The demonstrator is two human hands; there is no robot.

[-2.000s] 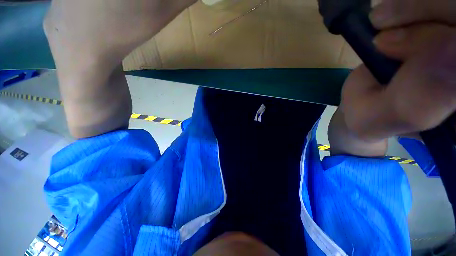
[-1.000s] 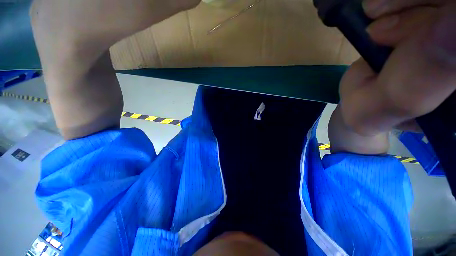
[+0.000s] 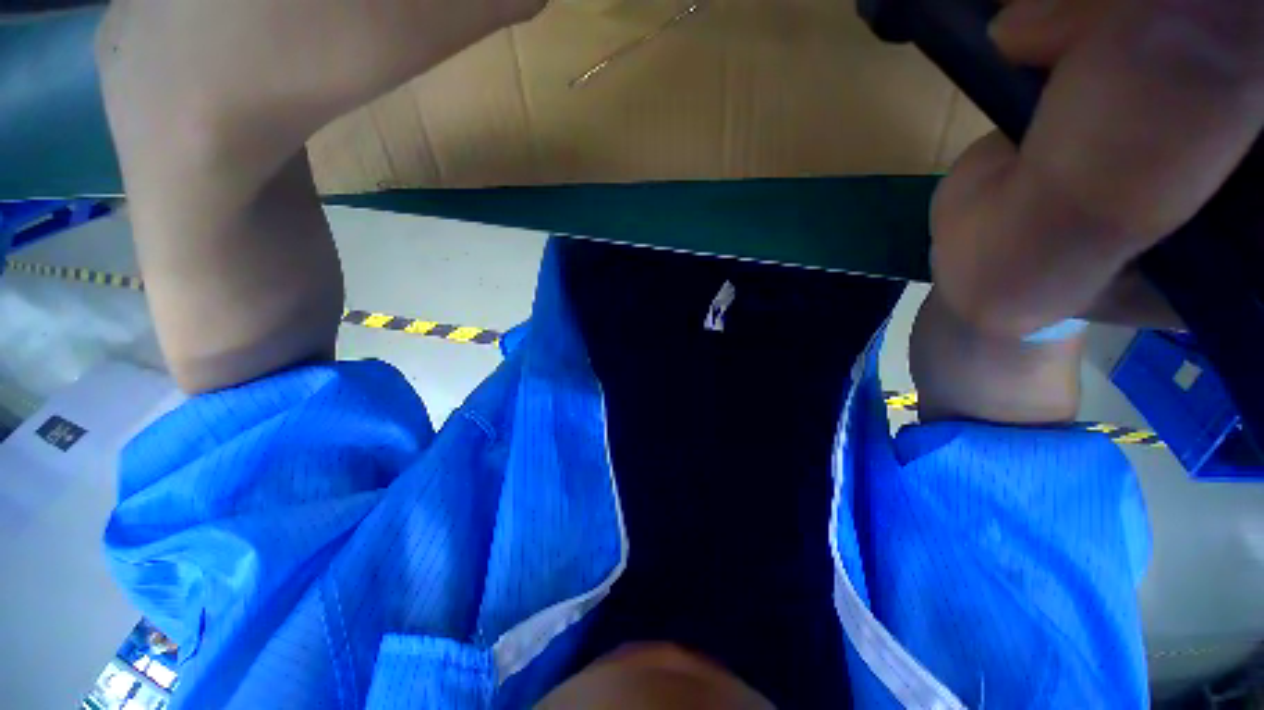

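My right hand (image 3: 1081, 194) is at the upper right, its fingers closed around the black handle of what looks like the soldering iron (image 3: 957, 49). Its metal tip is not in view. My left hand (image 3: 319, 70) reaches in at the upper left and is cut off by the top edge; its fingers are hidden. A short, thin strand of solder wire (image 3: 631, 49) lies on the brown cardboard sheet (image 3: 790, 125) between the hands.
The green-matted bench edge (image 3: 652, 215) runs below the cardboard. A dark, thick shape (image 3: 1220, 271) is under my right hand. A blue crate (image 3: 1178, 395) is at the right, below the bench. Yellow-black floor tape (image 3: 423, 329) shows beyond the bench edge.
My right hand and the black handle have moved slightly up, uncovering a light blue wrist band and more of the crate. The pale object at the top edge is out of view.
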